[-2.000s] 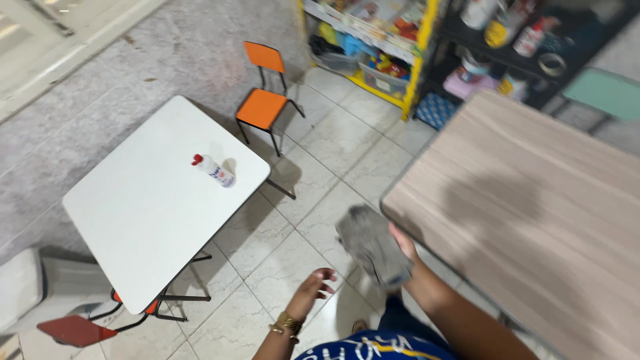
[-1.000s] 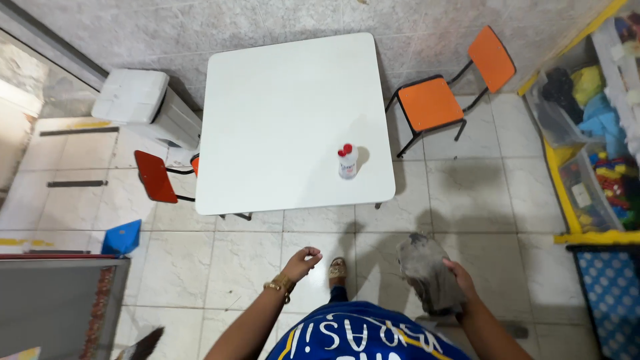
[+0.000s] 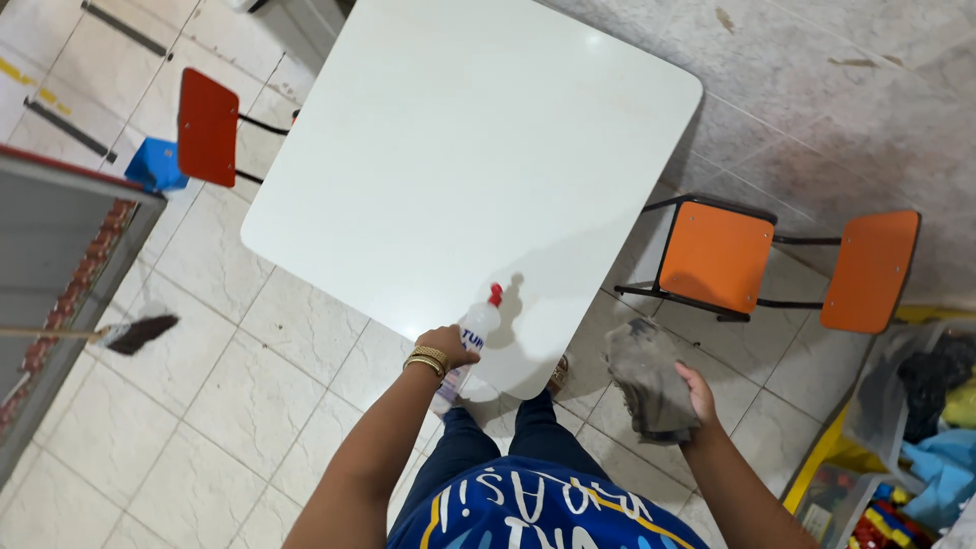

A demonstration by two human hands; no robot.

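My left hand, with gold bracelets at the wrist, grips a clear plastic bottle with a red cap over the near edge of the white table. The bottle is tilted, its cap pointing toward the tabletop, and it bears writing. Out to the right of the table, my right hand holds a folded grey cloth that looks stained. The cloth hangs above the tiled floor.
An orange chair stands right of the table, a red-orange chair back at its left. Toy bins fill the lower right. A broom and a blue object are at the left. A tiled wall borders the upper right.
My left hand, holding nothing earlier, has taken hold of the bottle, which stood on the white table. My right hand still holds the cloth. The view has turned and come nearer to the table.
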